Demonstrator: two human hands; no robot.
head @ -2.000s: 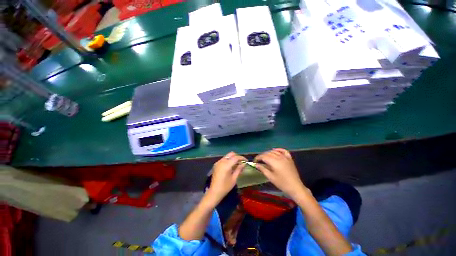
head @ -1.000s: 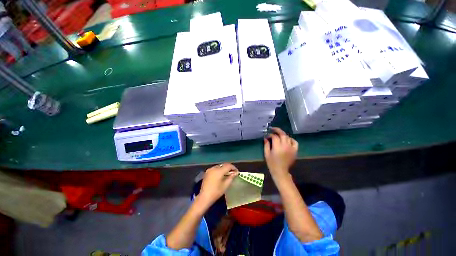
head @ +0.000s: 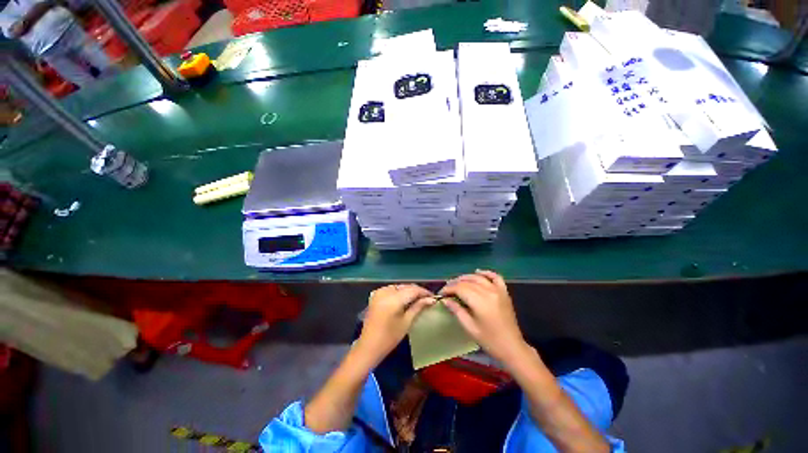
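My left hand (head: 395, 317) grips the left upper edge of a pale yellow-green sticker sheet (head: 440, 338) in front of the belt's near edge. My right hand (head: 485, 310) is at the same upper edge, its fingertips close to the left hand's. The fingers hide the green dots, and I cannot tell whether a sticker is between the right fingertips. A stack of long white boxes (head: 399, 146) with black watch pictures stands on the belt just beyond the hands.
A digital scale (head: 301, 239) with a dark display touches the stack's left side. A yellow roll (head: 223, 188) lies left of it. Another white box stack (head: 611, 190) with a handwritten sheet (head: 640, 88) stands right. A yellow block (head: 194, 65) is at the far left; red crates (head: 213, 323) are below.
My right hand has come back from the near side of the box stack to the sheet beside my left hand. The dot rows visible a second ago are now covered. The camera view has shifted slightly.
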